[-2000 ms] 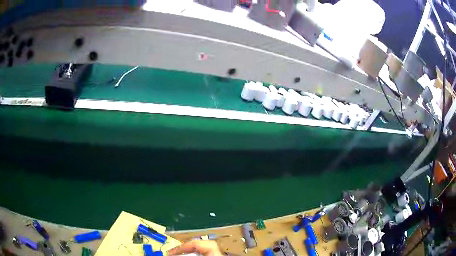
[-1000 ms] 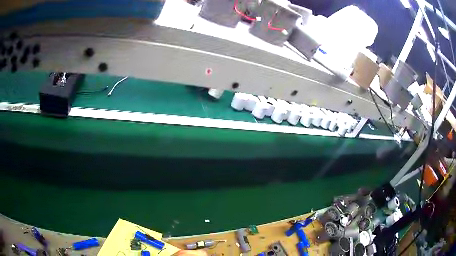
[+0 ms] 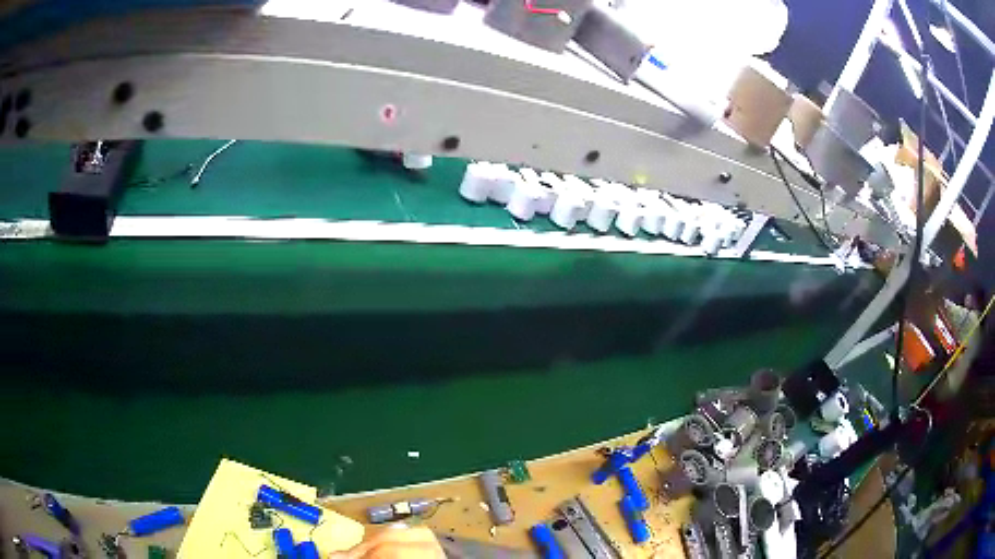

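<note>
My right hand (image 3: 391,542) shows only in part at the bottom edge, its fingers pointing left over the corner of a yellow sheet (image 3: 224,513). The cut-off view hides whether it holds anything. My left hand is out of the picture. On the yellow sheet lie blue cells (image 3: 289,504) with thin wires and a small green board (image 3: 262,515). Just beyond my hand, a grey cell with a lead wire (image 3: 398,510) lies on the tan bench. A grey tube (image 3: 496,497) lies to its right.
More blue cells (image 3: 156,521) lie left, others (image 3: 627,486) right. Grey round housings (image 3: 726,442) are piled at bench right beside a black arm or cylinder (image 3: 862,459). White units (image 3: 567,201) line the green belt (image 3: 327,420). A black box (image 3: 87,197) stands at the belt's left.
The view has shifted, moving the belt and bench parts left in the picture. More of my right hand shows than one second ago. A white unit has appeared left of the row since two seconds ago.
</note>
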